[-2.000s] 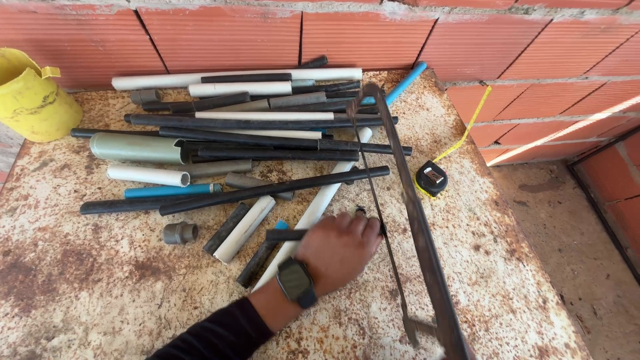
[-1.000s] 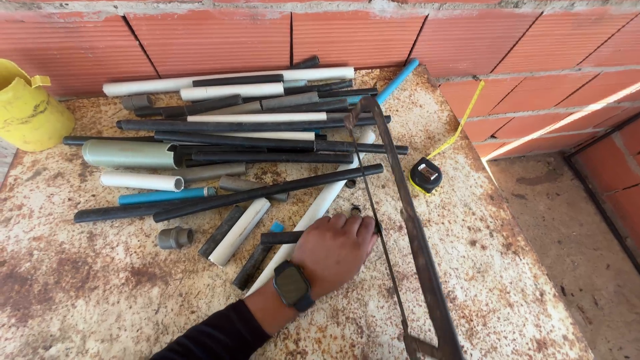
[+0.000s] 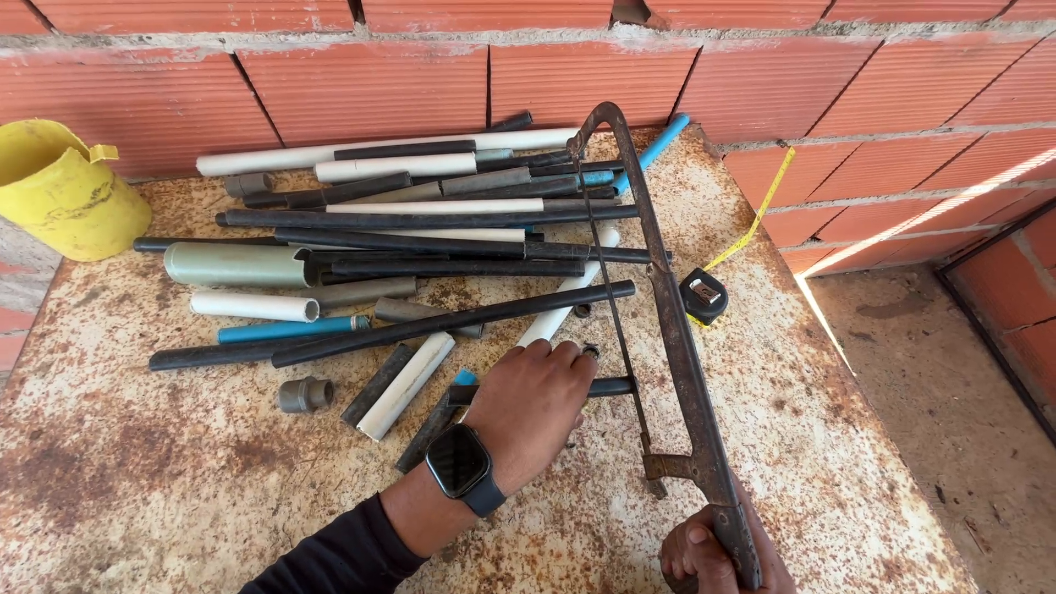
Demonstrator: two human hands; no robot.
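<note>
My left hand (image 3: 532, 412), with a smartwatch on its wrist, presses a short black plastic pipe (image 3: 610, 387) down on the rusty metal tabletop (image 3: 272, 511). The pipe sticks out on both sides of the hand. At the lower right my right hand (image 3: 714, 553) is closed around the handle of a rusty hacksaw (image 3: 676, 346). The saw's blade (image 3: 615, 318) crosses the pipe at its right end, to the right of my left hand. Whether the blade has cut in cannot be told. Two small dark pipe rings (image 3: 582, 311) lie just beyond my left hand.
Black, white, grey and blue pipe pieces (image 3: 454, 322) lie across the table's back half. A grey pipe fitting (image 3: 305, 395) sits left of my hand. A tape measure (image 3: 704, 295), its yellow tape drawn out, lies right of the saw. A yellow plastic container (image 3: 70, 190) stands by the brick wall (image 3: 379, 91).
My right hand on the saw handle has come into view; the earlier frames do not show it. The saw's lower end now shows more fully. My left hand stays on the black pipe.
</note>
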